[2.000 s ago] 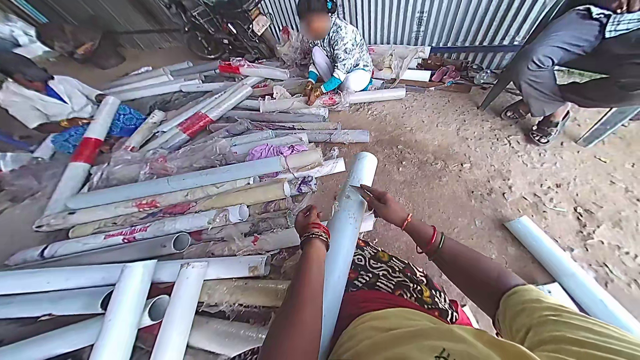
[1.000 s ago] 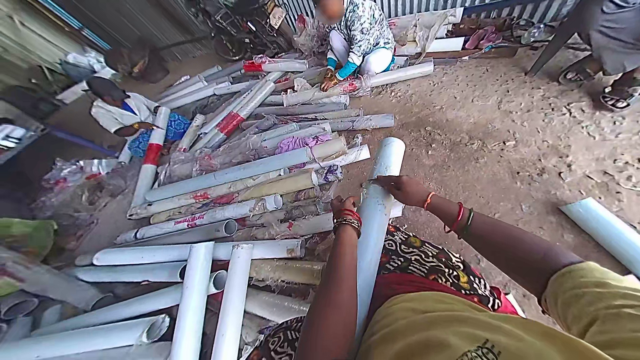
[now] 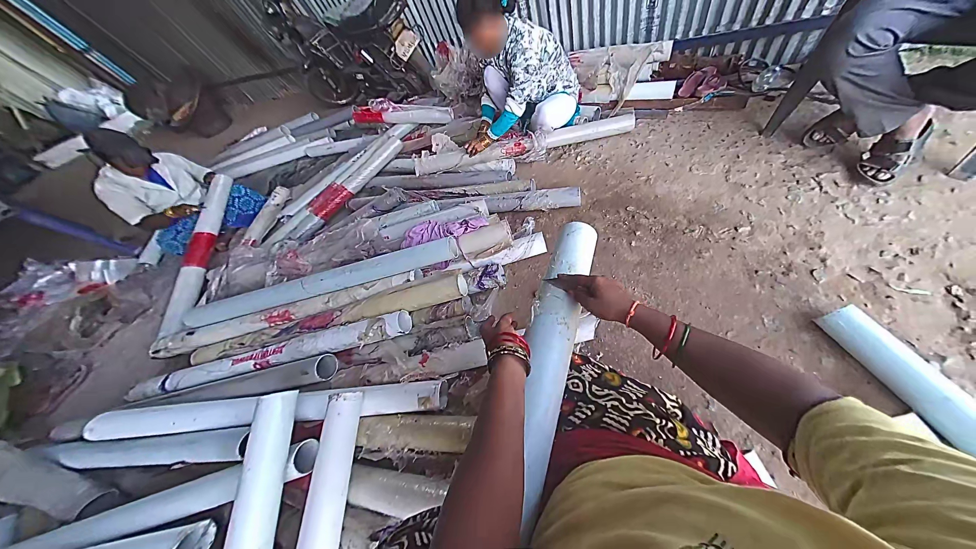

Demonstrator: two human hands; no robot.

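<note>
A pale blue-white plastic pipe (image 3: 550, 343) lies lengthwise across my lap, its far end raised over the ground. My right hand (image 3: 595, 296) is on the pipe's upper part, fingers near a small dark mark or edge on its surface; whether it holds a small tool I cannot tell. My left hand (image 3: 503, 335) is bent against the pipe's left side, lower down; its fingertips are partly hidden and its grip is unclear. Left of my arm, two short white pipes (image 3: 263, 473) rest across other pipes. Bangles circle both wrists.
Many pipes (image 3: 320, 282), some wrapped in torn plastic film, cover the ground to the left. One person (image 3: 526, 72) crouches beyond them; another (image 3: 156, 191) sits at the left with a red-banded pipe. A seated person's legs (image 3: 877, 69) show top right. Another pipe (image 3: 900, 374) lies at right.
The view has shifted somewhat. My right hand remains on the upper part of the pipe, and my left hand stays beside it.
</note>
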